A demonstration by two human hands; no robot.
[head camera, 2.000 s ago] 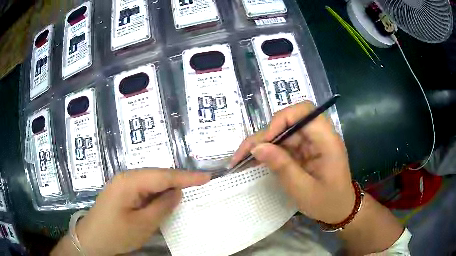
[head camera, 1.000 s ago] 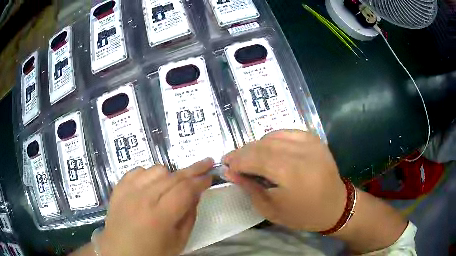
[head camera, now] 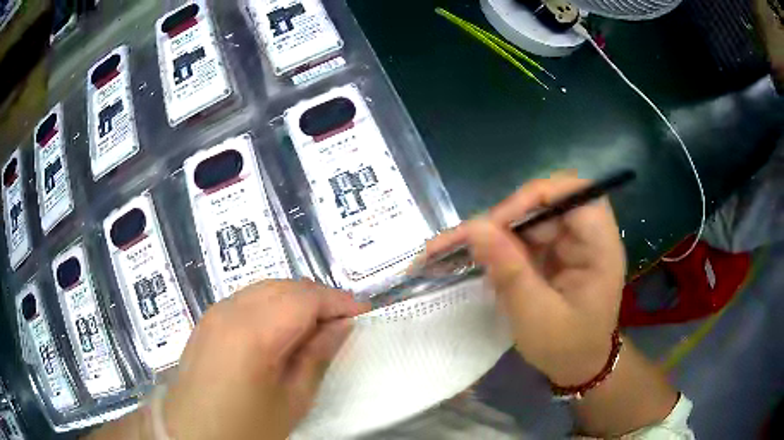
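Note:
My right hand point(head camera: 559, 258) holds a slim black pen-like tool point(head camera: 576, 199) between thumb and fingers. Its tip points down-left over the near edge of the clear tray point(head camera: 434, 193); the tip is blurred. My left hand point(head camera: 258, 344) pinches the upper left part of a white label sheet point(head camera: 413, 357), which has rows of tiny marks along its top and curls below the hands. The tray holds two rows of white packs point(head camera: 361, 206) with black ovals at the top. The nearest pack's lower end lies just above the sheet's edge. I cannot make out any sticker at the tip.
Yellow-green sticks point(head camera: 499, 47) lie on the dark green top point(head camera: 413, 51) beyond the tray. A fan with a white base point(head camera: 533, 30) stands beside them, its white cable point(head camera: 662, 120) curving down at right. A red stool point(head camera: 696, 288) is at lower right.
The view has shifted right, so tray, sticks and fan sit further left. My right hand has turned open from over the tray's edge, showing the black tool raised. More of the label sheet shows.

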